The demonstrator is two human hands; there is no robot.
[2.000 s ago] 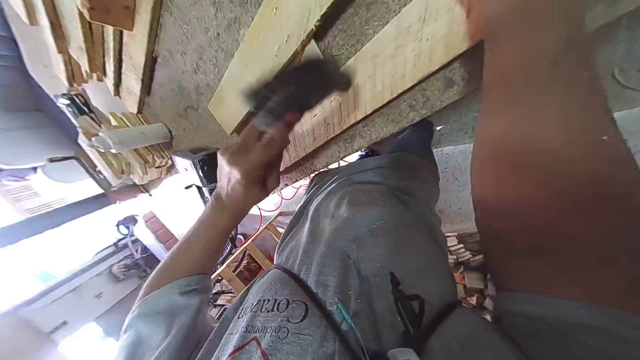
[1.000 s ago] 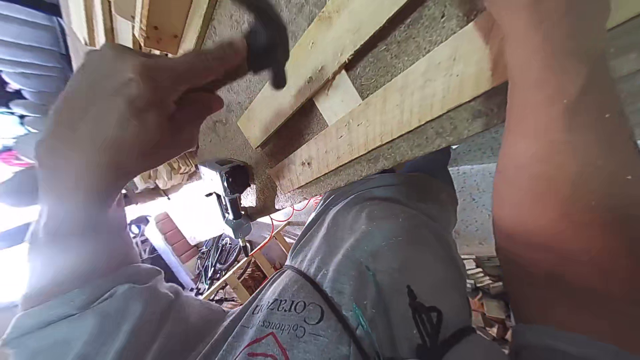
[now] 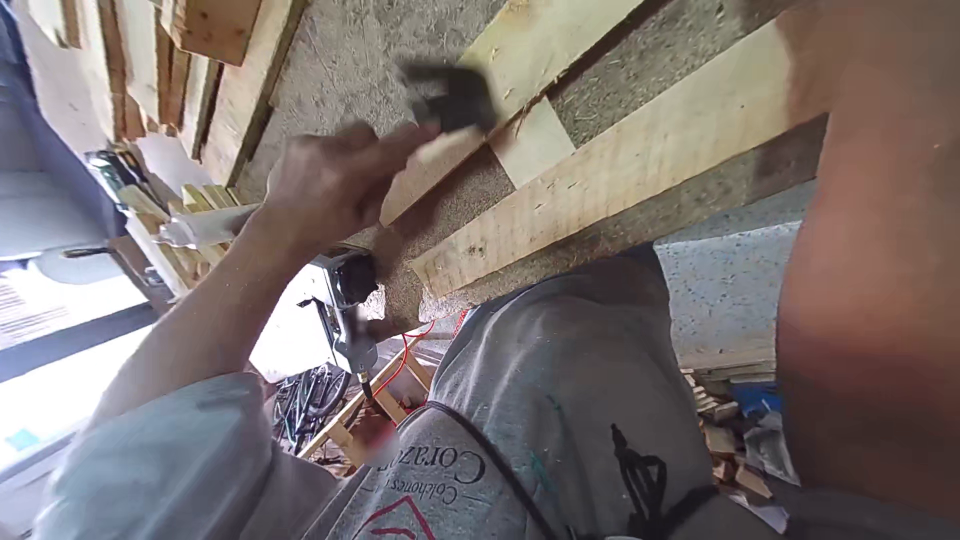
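Note:
My left hand [image 3: 337,180] is closed around the handle of a hammer [image 3: 454,97], whose dark head is motion-blurred over a pale wooden board [image 3: 555,45]. A second wooden board [image 3: 615,176] lies nearer my body, roughly parallel to it, and a short wood piece [image 3: 534,142] spans the gap between them. My right arm crosses the right side; its hand [image 3: 821,52] is mostly cut off at the top edge, over the near board, and its fingers are hidden. The boards lie on a rough, particle-strewn worktop [image 3: 345,67].
Stacked wood pieces [image 3: 225,127] stand at the upper left. A pneumatic nailer [image 3: 341,300] with a red hose [image 3: 405,352] is at the worktop's near left edge. Below are a wooden frame [image 3: 390,405] and, at right, wood offcuts [image 3: 724,442] on the floor.
The hammer was lower over the boards two seconds ago, then raised at the upper left, and is now back over the far board. My right arm stays at the right.

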